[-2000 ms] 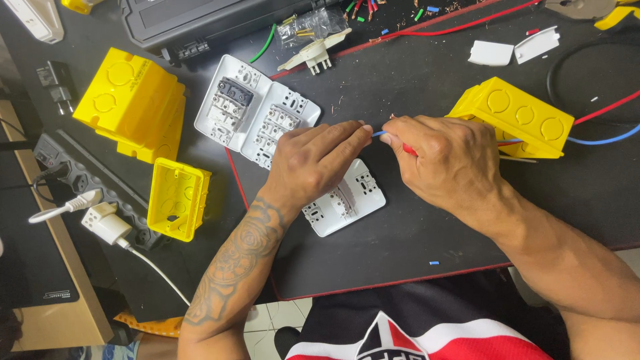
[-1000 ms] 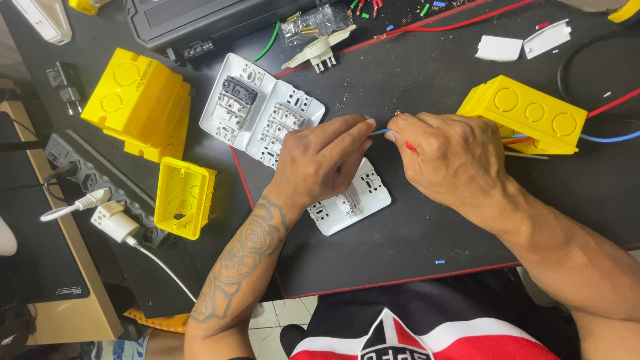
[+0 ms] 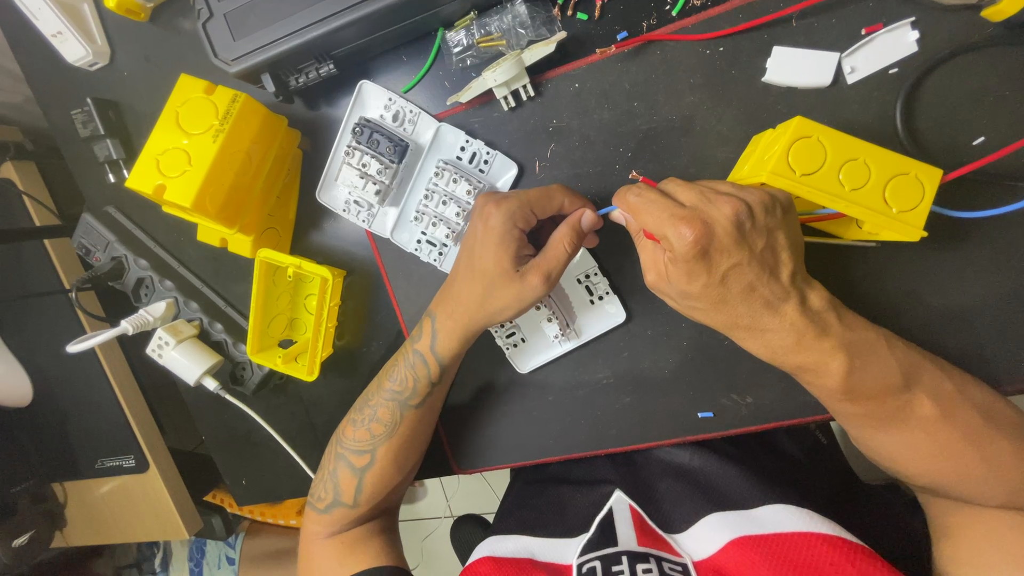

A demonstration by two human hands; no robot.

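A blue insulated wire [image 3: 607, 210] runs between my two hands. The fingertips of my left hand [image 3: 524, 252] pinch its end. My right hand [image 3: 708, 248] grips the blue wire and a red wire [image 3: 646, 181] whose bare copper strands stick out above the fingers. Both wires pass through a yellow electrical box [image 3: 854, 174] right of my right hand. Under and beside my left hand lie white switch plates, backs up: one plate [image 3: 592, 320] below it, and two [image 3: 340, 180] [image 3: 500, 170] at its upper left, bearing switch or socket modules.
Stacked yellow boxes [image 3: 212, 152] and a single one [image 3: 296, 314] stand at left, near a black power strip [image 3: 160, 280] with plugs. A black case [image 3: 320, 32], a white socket plate with pins [image 3: 508, 74] and white covers [image 3: 802, 67] lie farther back. Wire scraps [image 3: 705, 414] dot the mat.
The fingers of my left hand have shifted on the blue wire's end. The red wire's bare copper end now shows above my right hand.
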